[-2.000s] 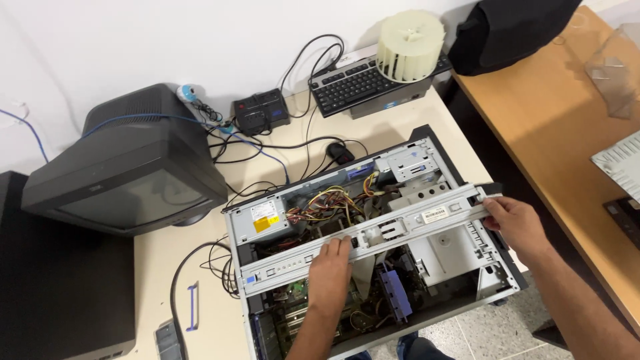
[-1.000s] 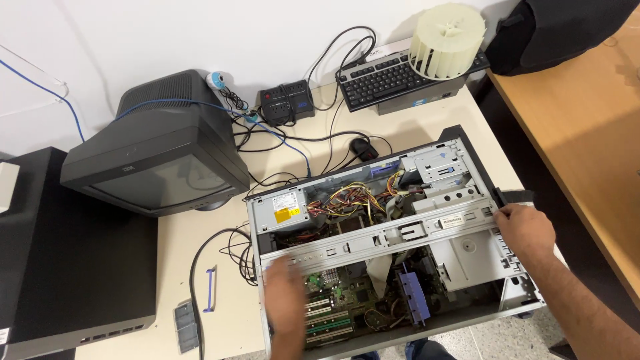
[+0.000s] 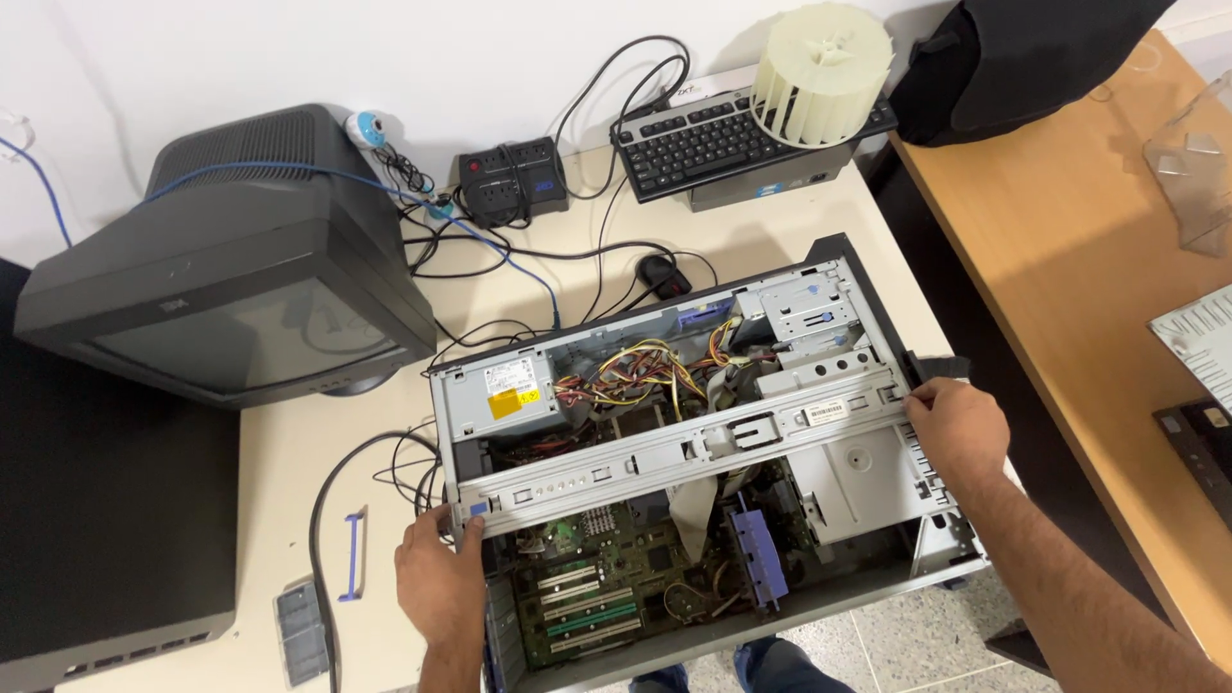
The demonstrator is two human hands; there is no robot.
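An opened desktop computer case (image 3: 962, 568) lies on its side on the cream table. A long metal crossbar (image 3: 616, 467) spans it. My left hand (image 3: 441, 573) grips the bar's left end, thumb on top beside a blue mark. My right hand (image 3: 958, 433) has its fingers at the bar's right end, near a black plastic piece (image 3: 936, 368); whether they close on the bar is unclear. Around the bar are the power supply (image 3: 496, 393), coloured wires (image 3: 645, 371), the motherboard (image 3: 616, 577), a purple plastic bracket (image 3: 760, 558) and a metal drive cage (image 3: 857, 481).
Behind the case are a mouse (image 3: 664, 277), a power unit (image 3: 512, 178), a keyboard (image 3: 707, 144) and a cream fan wheel (image 3: 823, 72). A CRT monitor (image 3: 241, 279), a purple plastic strip (image 3: 353, 556) and a cable (image 3: 322, 491) are left. A wooden desk (image 3: 1049, 192) stands right.
My left hand has moved from the middle of the crossbar to its left end. My right hand stays by the right end. The bar still lies across the case.
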